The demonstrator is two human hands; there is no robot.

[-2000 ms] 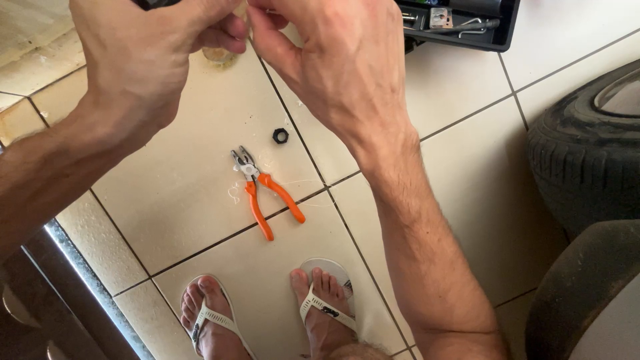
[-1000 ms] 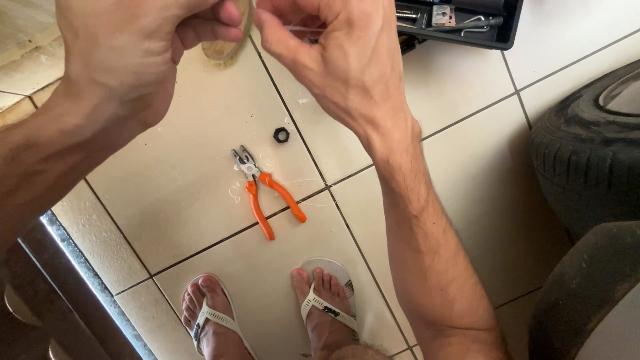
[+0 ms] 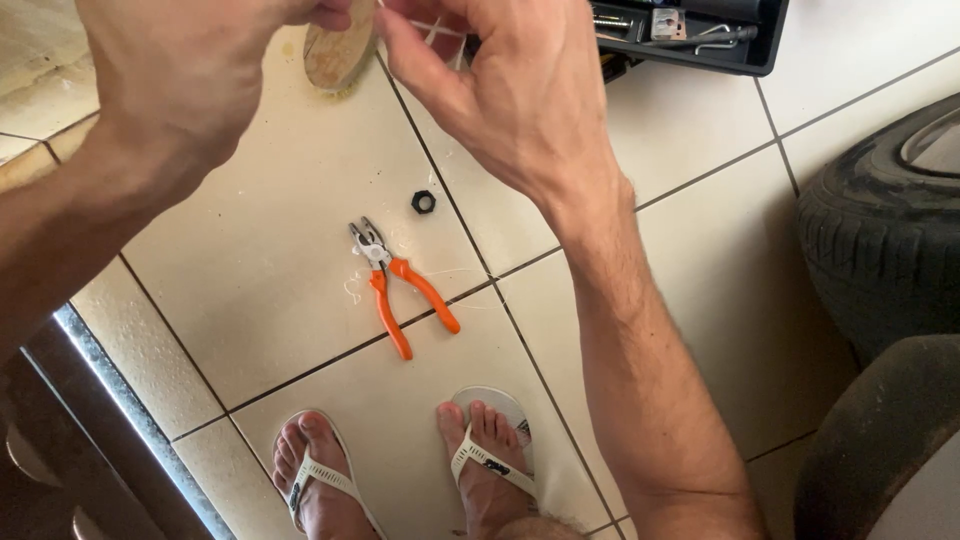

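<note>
My left hand [image 3: 187,67] is raised at the top left, its fingertips partly cut off by the frame's edge. Across from it, my right hand [image 3: 517,82] pinches a thin whitish strand [image 3: 435,28] between thumb and fingers. Whether the left fingers hold the strand too cannot be told. Below both hands, combination pliers with orange handles [image 3: 390,289] lie on the tiled floor, jaws slightly parted. A black hex nut [image 3: 423,202] rests just above and right of them. Thin clear filament [image 3: 469,271] curls on the tiles beside the pliers. An oval wooden brush [image 3: 337,56] lies behind the fingers.
A black tool tray [image 3: 765,56] with several small tools stands at the top right. At the right edge are a tyre [image 3: 892,225] and a dark rounded object [image 3: 877,435]. My feet in white flip-flops [image 3: 491,450] are at the bottom; a dark metal-edged structure [image 3: 127,390] is lower left.
My hands, close together two seconds ago, are a little further apart, and more of the wooden brush shows between them. The pliers and the nut have not moved.
</note>
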